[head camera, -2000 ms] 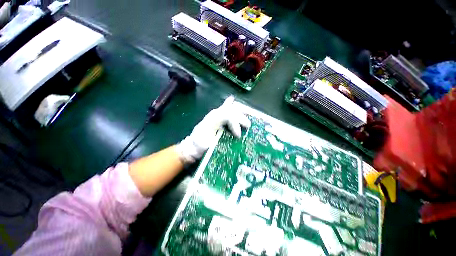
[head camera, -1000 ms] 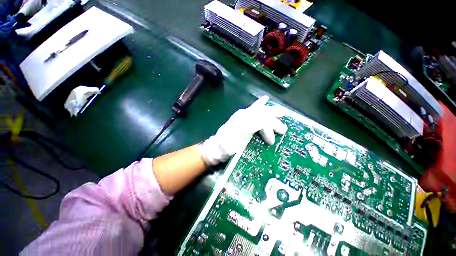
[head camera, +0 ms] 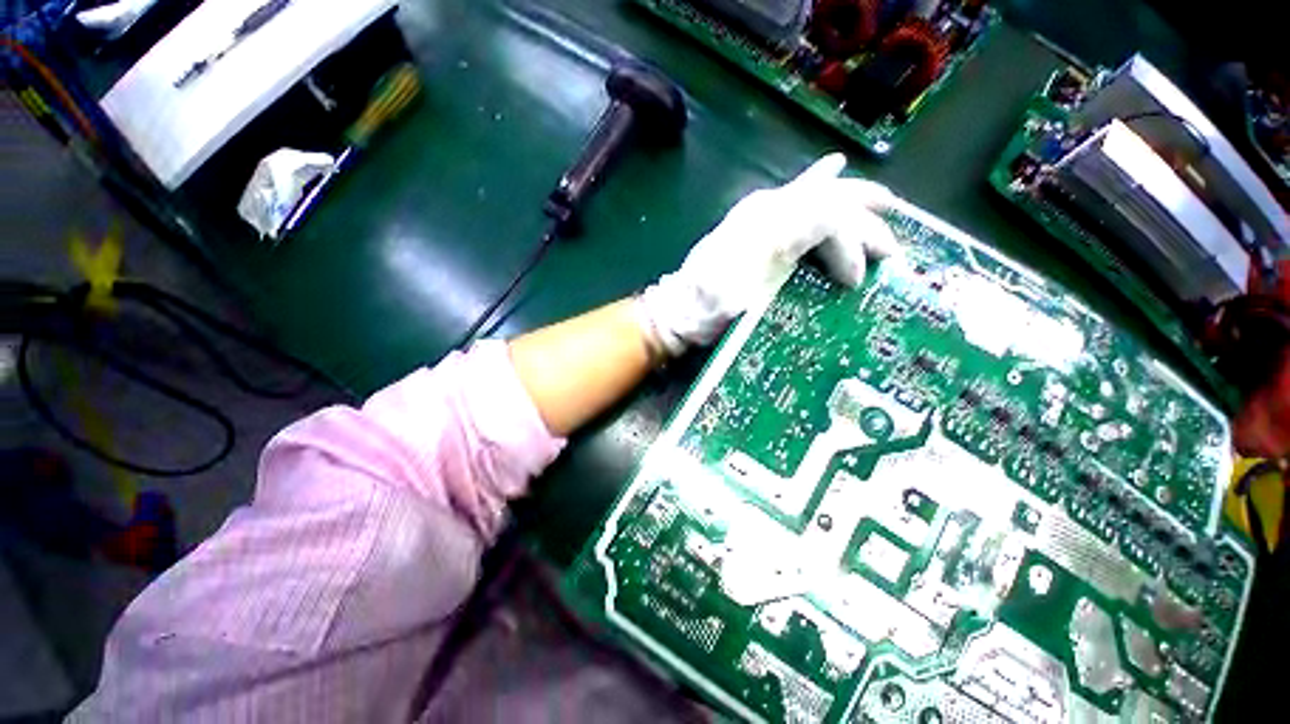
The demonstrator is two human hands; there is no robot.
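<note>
A large green circuit board (head camera: 849,467) lies in front of me with its flat solder side up, silvery areas and a white border showing. Its lower edge is cut off by the picture. My left hand (head camera: 771,255), in a white glove, grips the board's upper left corner, with fingers on the top face. The thumb side is partly hidden. My right hand is not in the picture.
A black corded hand tool (head camera: 616,142) lies left of the board. Farther left are a yellow-green handled screwdriver (head camera: 385,102), white crumpled tissue (head camera: 283,191) and a white box (head camera: 234,71). Boards with heat sinks (head camera: 1153,198) stand behind; a yellow holder (head camera: 1256,502) is right.
The view has shifted, so the bench things sit higher in the picture and more of the board's lower left shows. My left hand keeps its hold on the board's corner.
</note>
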